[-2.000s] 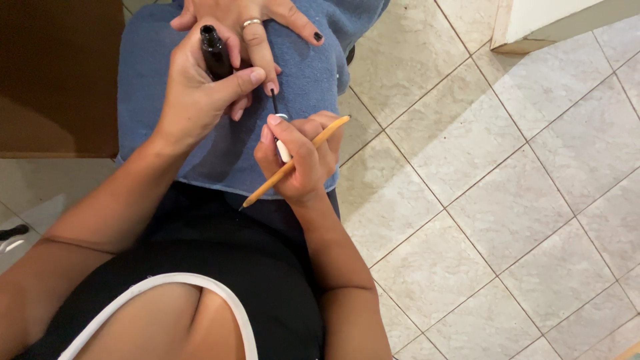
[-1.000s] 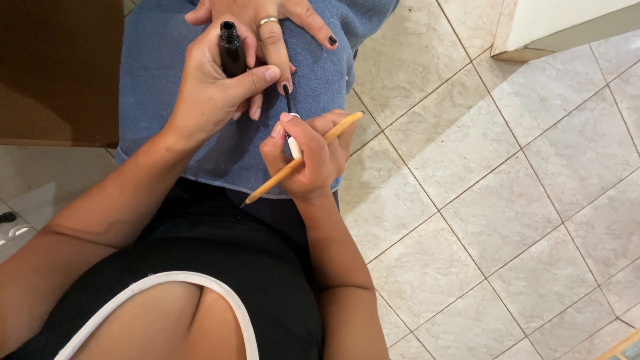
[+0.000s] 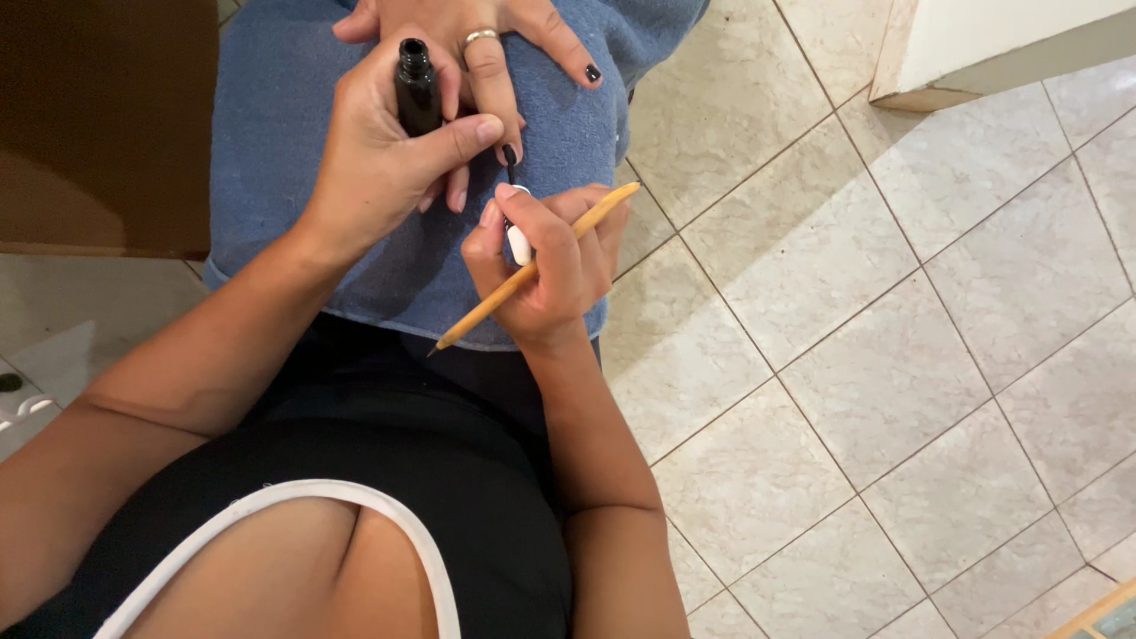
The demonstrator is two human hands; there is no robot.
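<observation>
My left hand [image 3: 390, 146] holds an uncapped black nail polish bottle [image 3: 418, 89] against its palm, and its thumb and fingers are at another person's ring finger. My right hand [image 3: 555, 257] pinches the white-handled nail polish brush [image 3: 519, 241]; its dark tip touches the nail of that finger. A thin wooden stick [image 3: 484, 308] with a pointed end lies slantwise through the same hand. The other person's hand [image 3: 488, 58] rests on a blue towel [image 3: 555, 142], with a ring on one finger and black polish on another nail.
A brown panel [image 3: 102, 133] stands at the upper left. A white wall or ledge end [image 3: 985, 44] juts in at the upper right. Beige floor tiles [image 3: 825, 337] extend on the right. Part of a white object [image 3: 31, 408] shows at the left edge.
Both hands keep nearly the same places and holds. The brush stays at the same finger, and its tip now covers more of the nail.
</observation>
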